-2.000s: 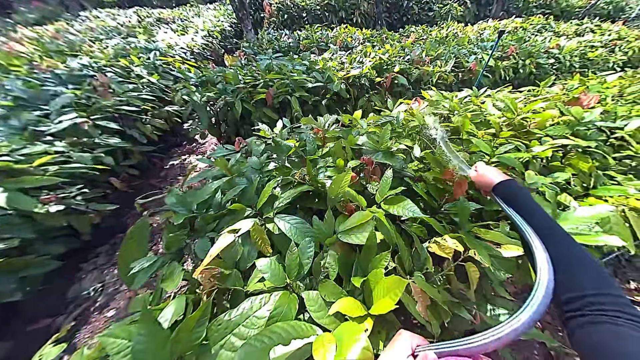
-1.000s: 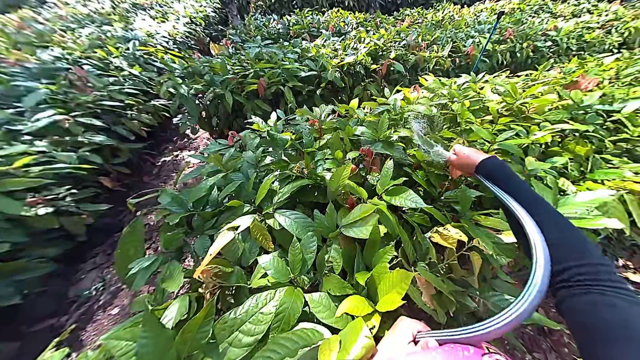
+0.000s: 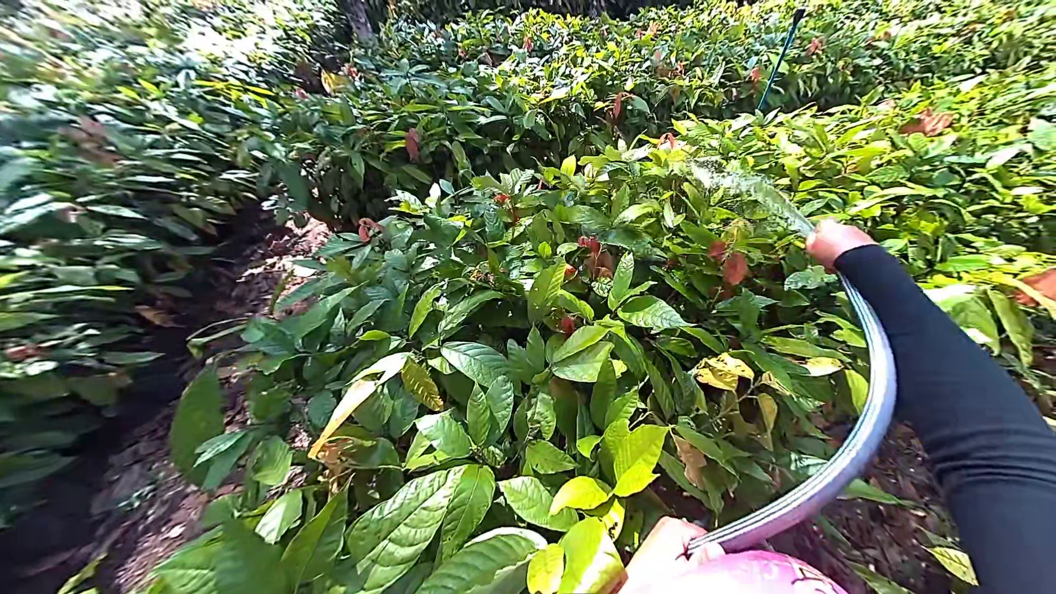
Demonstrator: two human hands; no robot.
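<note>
My right hand (image 3: 835,244), at the end of a dark sleeve, is closed around the outlet end of a striped garden hose (image 3: 870,412). Water (image 3: 755,191) sprays from it up and to the left over leafy green plants (image 3: 495,355). The hose curves down beside my forearm to my left hand (image 3: 664,551) at the bottom edge, which grips it lower down; its fingers are partly cut off by the frame. Pink fabric (image 3: 742,575) shows just below that hand.
Dense rows of plants (image 3: 91,181) fill the left and the back. A strip of bare soil with dry leaves (image 3: 157,495) runs between rows at left. A thin dark green stake (image 3: 780,62) stands at the upper right, and a tree trunk (image 3: 357,21) at the top.
The water spray now reaches further left than one second ago. Both hands have stayed on the hose, with only small shifts.
</note>
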